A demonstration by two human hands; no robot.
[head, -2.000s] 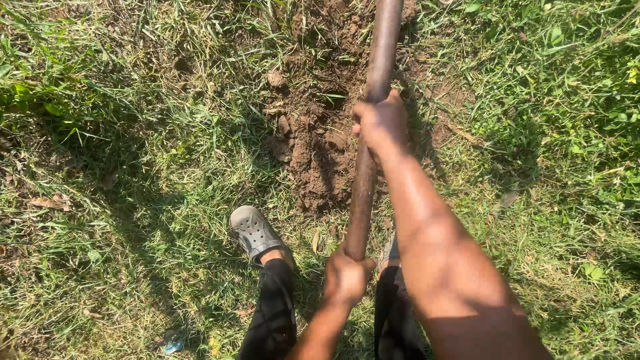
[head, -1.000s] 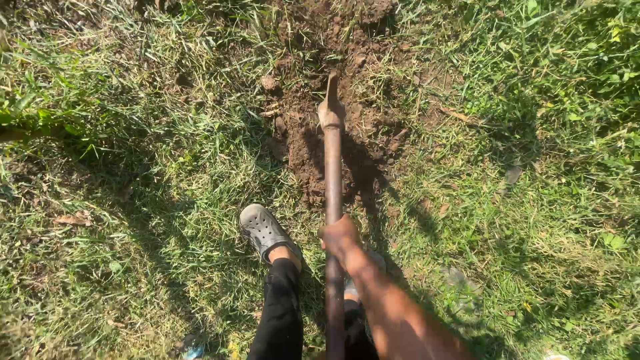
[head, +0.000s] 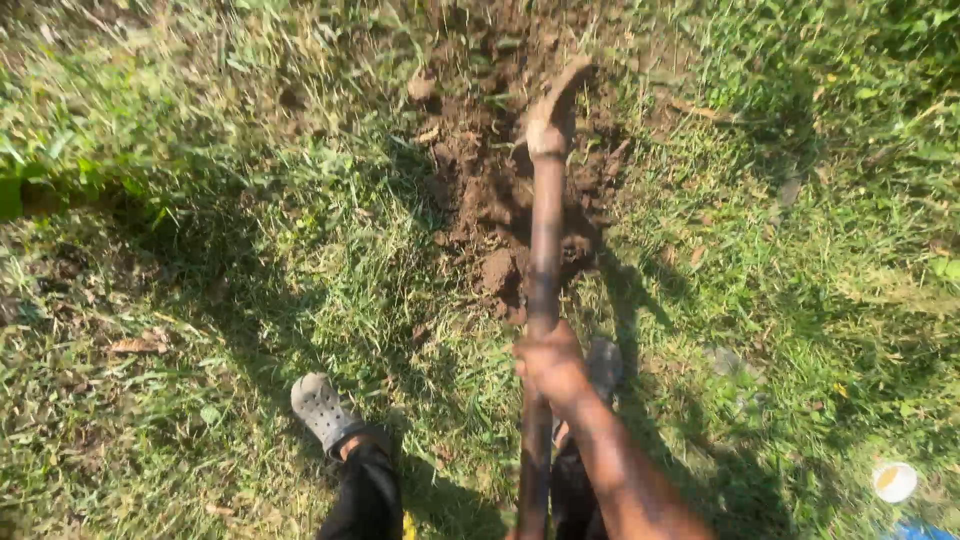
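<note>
A digging tool with a curved metal head (head: 555,112), caked in soil and a little blurred, is held over a patch of broken brown soil (head: 480,202). Its long brown shaft (head: 547,240) runs down the middle of the view to the bottom edge. Around the shaft, below the soil patch, my right hand (head: 553,364) is closed. Of my left hand, at most a sliver of skin shows beside the shaft at the bottom edge; its grip is hidden.
My left foot, in a grey clog (head: 322,409), stands on grass left of the shaft. My other foot (head: 602,367) is partly hidden behind my right hand and forearm. Grass surrounds the soil. A round white object (head: 895,481) lies at the lower right.
Two seconds ago both hands showed on the shaft and the tool's head was out of view. The head has since come into view, and my right hand is lower in the picture.
</note>
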